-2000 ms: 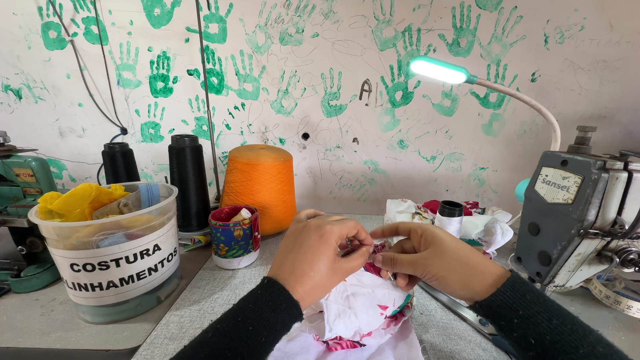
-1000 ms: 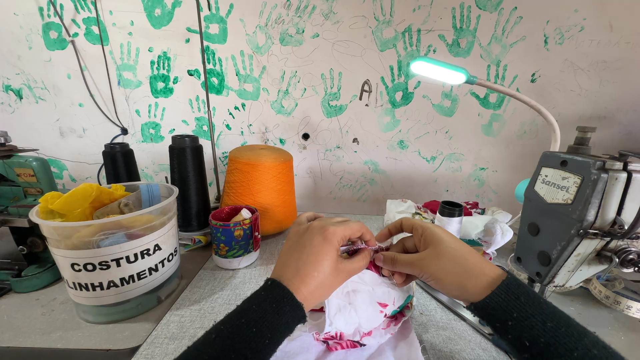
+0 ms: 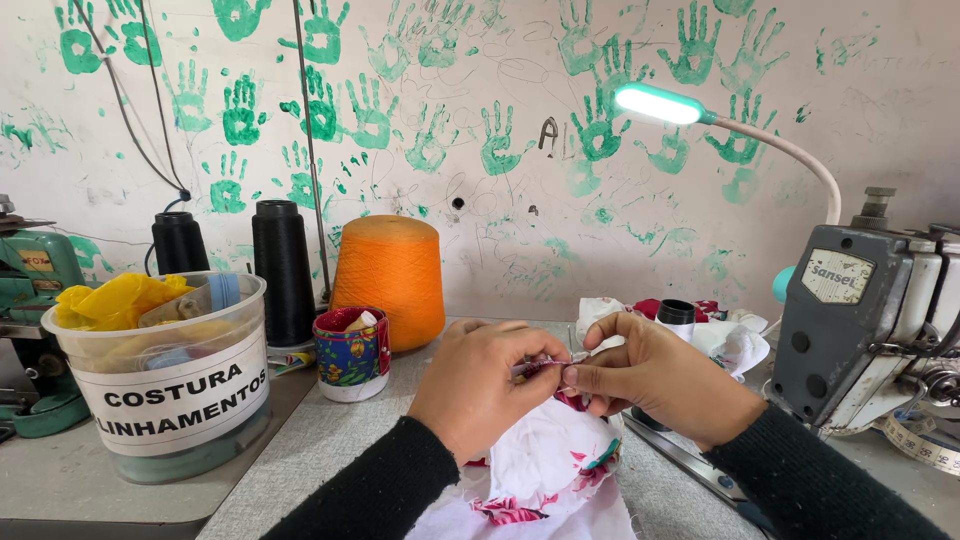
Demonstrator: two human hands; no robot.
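Note:
White fabric with pink and red floral print lies bunched on the table below both hands. My left hand pinches a gathered edge of it between thumb and fingers. Close against it, my right hand has thumb and fingertips at the same edge, its index finger raised and bent. A thin upright line, perhaps a needle or pin, shows between the hands; its lower end is hidden by the fingers. Under my right forearm lies a pair of metal scissors, partly covered by the sleeve.
A grey Sansei sewing machine stands right, by a tape measure and a lit lamp. Behind are an orange thread cone, black thread cones, a fabric-covered cup and more floral fabric. Left is a labelled plastic tub.
The fingers of my right hand have lifted and bent more over the fabric edge, and a thin upright line now shows between the hands. My left hand keeps its pinch in about the same place.

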